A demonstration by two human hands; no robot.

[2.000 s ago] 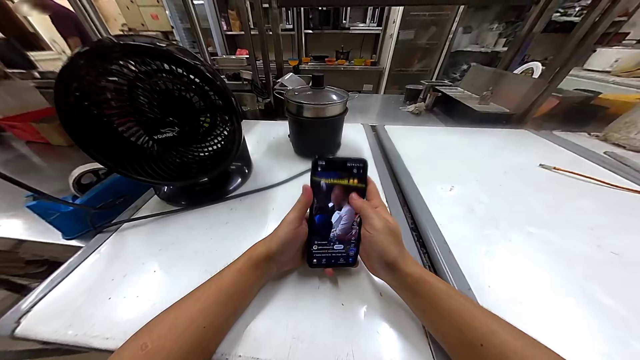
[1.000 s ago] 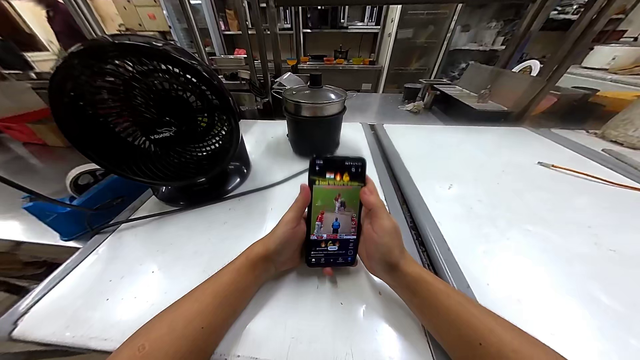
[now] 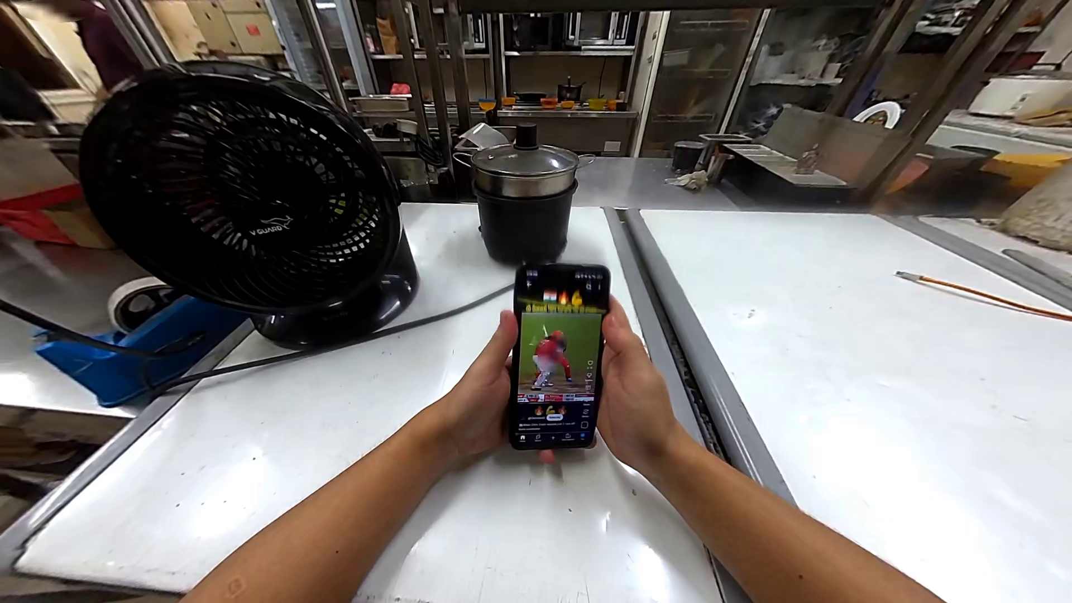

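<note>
A black smartphone (image 3: pixel 559 356) is held upright between my two hands over the white worktop (image 3: pixel 335 452). My left hand (image 3: pixel 484 394) grips its left edge, the thumb along the side. On the right edge lies my right hand (image 3: pixel 634 389), its thumb beside the screen. A fingertip shows below the phone; the other fingers are hidden behind it. The lit screen shows a player in red on a green field, with some writing. Just beyond the phone stands a black electric cooking pot (image 3: pixel 525 209) with a steel upper part and a glass lid (image 3: pixel 525 157).
A black table fan (image 3: pixel 251 201) stands at left, its cable (image 3: pixel 352 337) crossing the worktop towards the phone. Beside it is a blue plastic holder (image 3: pixel 126 352) with a roll. An orange cord (image 3: pixel 988 293) lies on the right worktop, past a metal-edged gap. Steel shelves stand behind.
The picture on the phone screen has changed from a person in light clothing to players on a green field, then to one player in red. My right thumb has moved from over the screen to the phone's edge.
</note>
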